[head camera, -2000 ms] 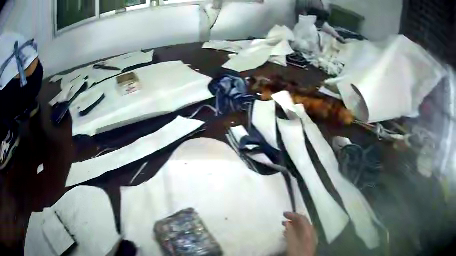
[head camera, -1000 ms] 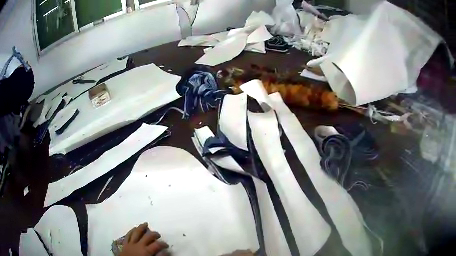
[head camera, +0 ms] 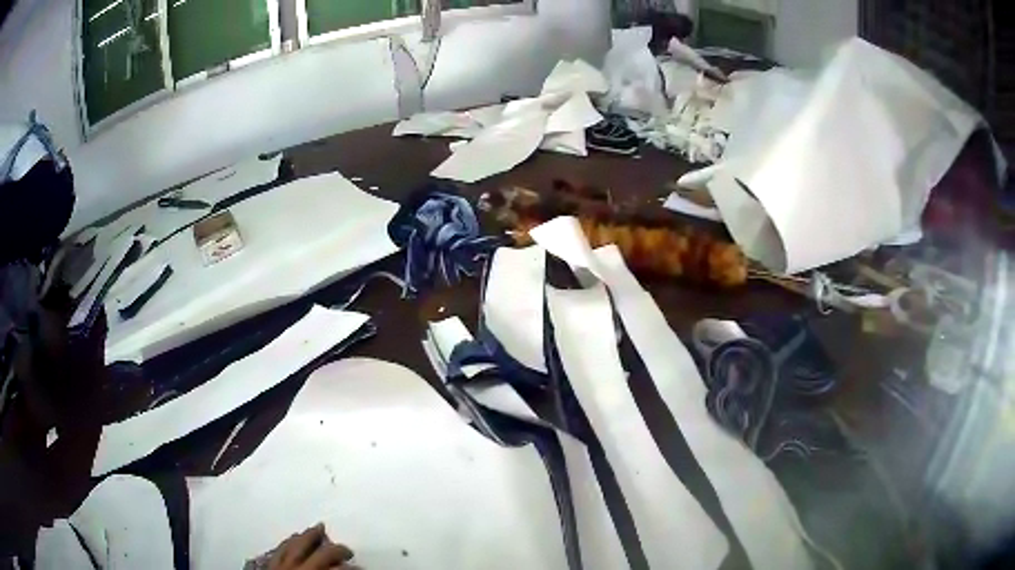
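Observation:
A large cut panel stack with a white paper top and dark fabric edge lies in front of me. My left hand is at the bottom edge, on the near part of this stack. Only its fingers and knuckles show; the rest is cut off, and whether it holds anything is hidden. My right hand is not in view. A smaller white-topped stack lies at the lower left. Long curved white-topped strips lie to the right of the large panel, over dark fabric.
A white-topped panel stack bears a small open carton. Bunched navy strips, an orange-brown duster, coiled strips and crumpled marker paper lie beyond. Part of another person is at the left.
The view has shifted right, then tilted up slightly. My left hand came onto the dark weight, and the weight is now out of sight. My right hand has left the picture.

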